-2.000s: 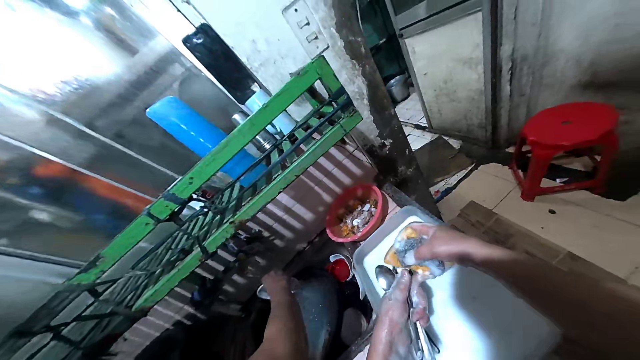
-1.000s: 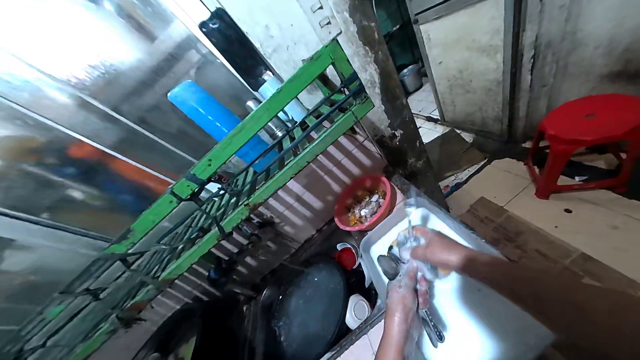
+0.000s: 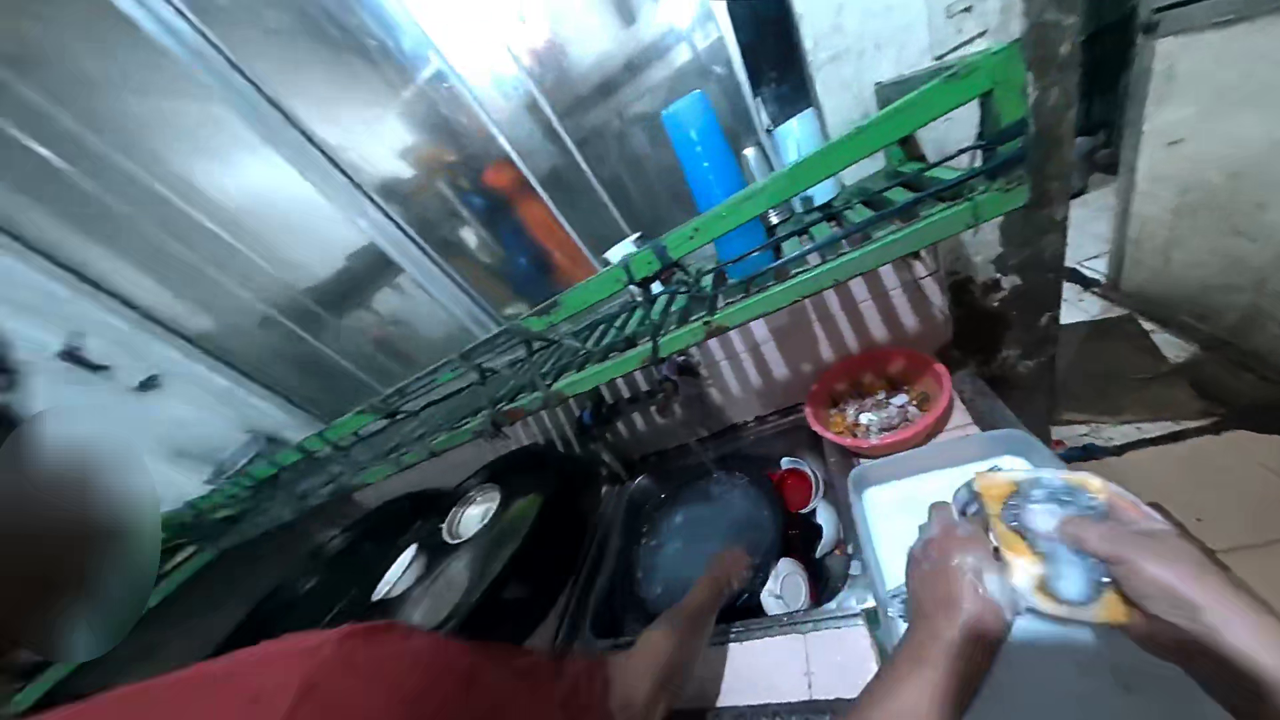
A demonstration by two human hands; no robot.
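My right hand (image 3: 1140, 560) grips a soapy yellow and grey sponge (image 3: 1065, 545) above a white plastic basin (image 3: 895, 500) holding whitish water. Close on its left is my left hand (image 3: 955, 575), wet with suds, its fingers curled around a metal utensil (image 3: 967, 500). Only the utensil's rounded end shows, pressed against the sponge, and the rest is hidden by the fingers.
Another person's hand (image 3: 715, 590) reaches into the sink (image 3: 620, 600) over a dark round pan (image 3: 700, 530), beside several cups. A red plastic bowl of food scraps (image 3: 935, 420) adjoins the basin. Above runs a green rack (image 3: 850, 155) with a blue container (image 3: 705, 150).
The view has swung left, bringing in the other person's red sleeve and more of the sink area. The sponge now shows broadly between my hands.
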